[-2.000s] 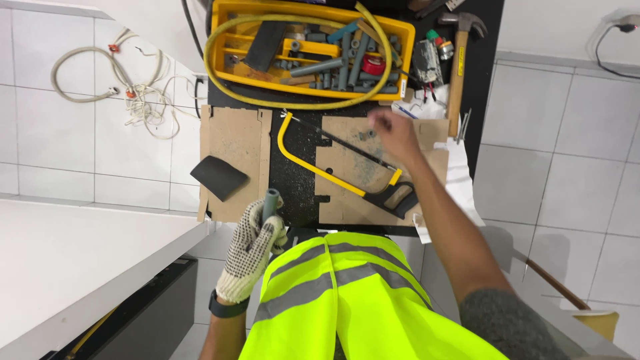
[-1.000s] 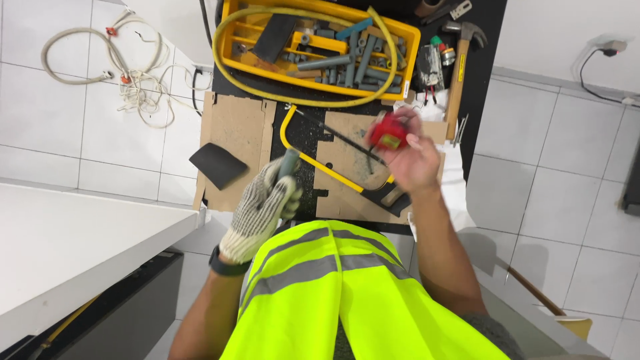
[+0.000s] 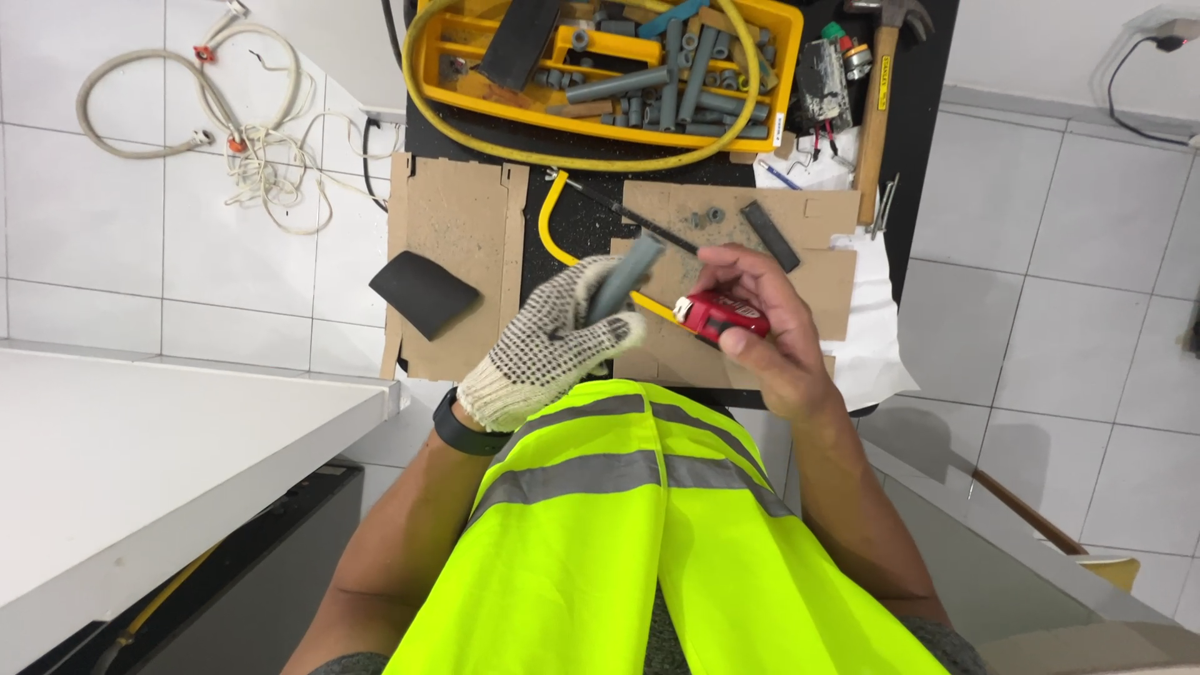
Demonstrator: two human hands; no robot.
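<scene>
A dotted knit work glove covers my left hand (image 3: pixel 562 328), which grips a short grey plastic pipe (image 3: pixel 626 277) with its open end up and to the right. My bare right hand (image 3: pixel 773 328) holds a red tape measure (image 3: pixel 720 316) just right of the pipe; the two do not touch. Under both hands lies a hacksaw with a yellow frame (image 3: pixel 555 220) and a dark blade (image 3: pixel 633 217), its handle hidden. Cardboard (image 3: pixel 825 300) under the saw carries small grey pipe pieces (image 3: pixel 715 215) and a dark flat strip (image 3: pixel 770 236).
A yellow organiser tray (image 3: pixel 600 127) of pipe pieces stands at the back, a yellow hose (image 3: pixel 525 157) looped over it. Right of it lie a claw hammer (image 3: pixel 876 122) and nails (image 3: pixel 883 204). A black sheet (image 3: pixel 425 293) rests on the left cardboard (image 3: pixel 469 206). White cables (image 3: pixel 272 178) lie on the floor.
Between the first and second frames the red tape measure came into my right hand from the yellow tray. Since then my right hand has brought it closer to the pipe in my left hand.
</scene>
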